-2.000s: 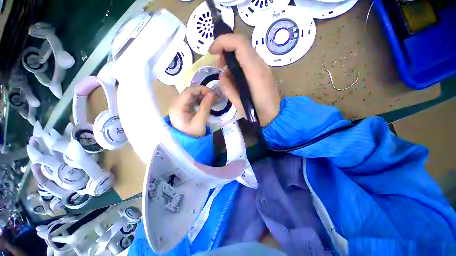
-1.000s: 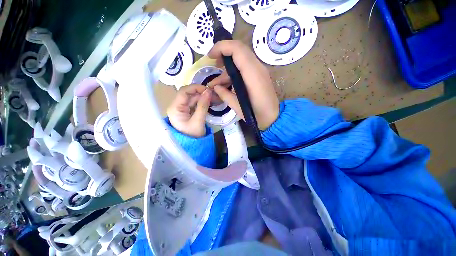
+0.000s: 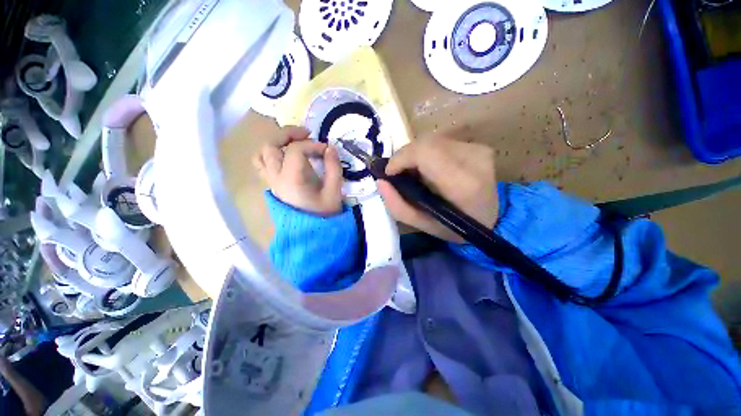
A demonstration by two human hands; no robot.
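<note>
My right hand (image 3: 447, 183) holds the black soldering iron (image 3: 455, 218), its thin metal tip at the white speaker plate (image 3: 351, 106). The plate has a broken black ring and lies on a pale yellow block (image 3: 370, 69). My left hand (image 3: 305, 175) has thumb and index finger pinched at the plate's left side, beside the tip; a thin wire between them is too small to make out. The large white headband (image 3: 213, 187) arches close to the camera at left. Its open ear-cup housing (image 3: 264, 357) shows a circuit board inside.
White plates, including one with a driver (image 3: 485, 49) and a perforated one (image 3: 345, 24), lie beyond the block. A curved wire (image 3: 582, 138) and dark specks lie on the brown board at right. A blue tray (image 3: 691, 106) is far right. White headphones (image 3: 101, 244) pile up at left.
The soldering iron has swung from lying across my right hand to pointing at the plate. My right hand has moved right, uncovering plate and block. The view has shifted, and the headband appears closer.
</note>
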